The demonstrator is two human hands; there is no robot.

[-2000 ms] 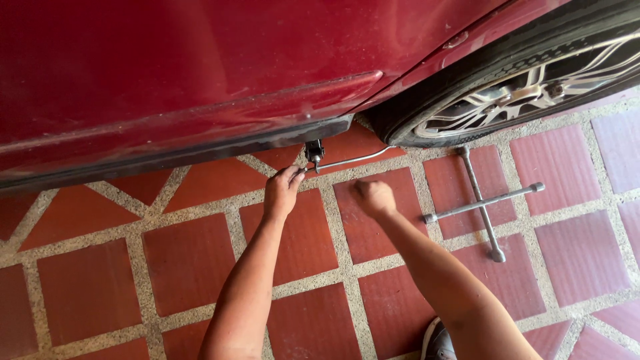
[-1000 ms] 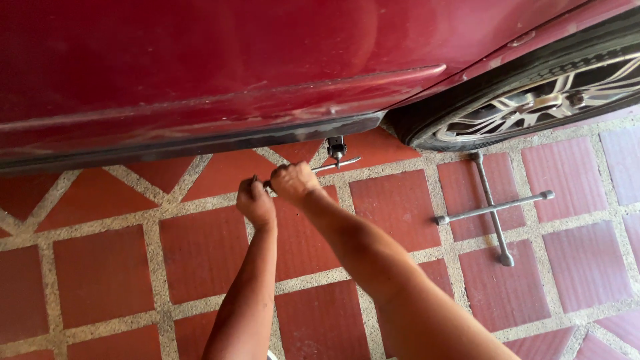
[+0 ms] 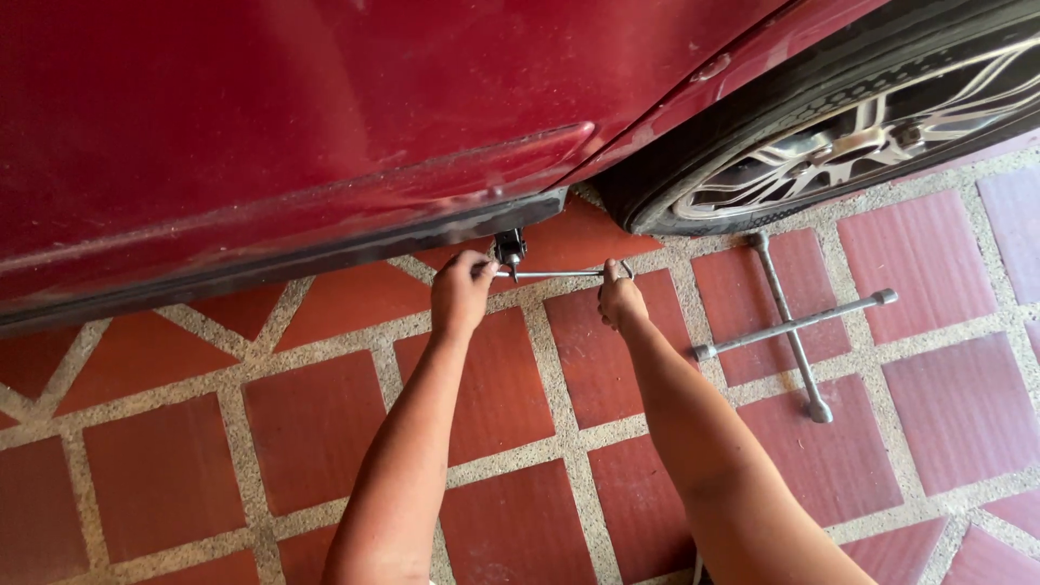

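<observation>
A thin metal rod (image 3: 556, 275) runs crosswise through the eye of a car jack's end (image 3: 512, 249), which shows below the sill of the red car. My left hand (image 3: 463, 294) pinches the rod's left end, close beside the jack. The right end, which has a hooked tip, is in my right hand (image 3: 621, 301), with the fingers curled round it. Most of the jack is hidden under the car.
A four-way lug wrench (image 3: 786, 327) lies on the tiled floor (image 3: 479, 390) to the right of my right hand. Above it is the car's wheel and tire (image 3: 691, 162). The car's dark sill (image 3: 325, 264) runs low above my hands.
My right hand has moved right, away from my left hand, and now holds the rod's right end. My left hand has come from lower left to beside the jack.
</observation>
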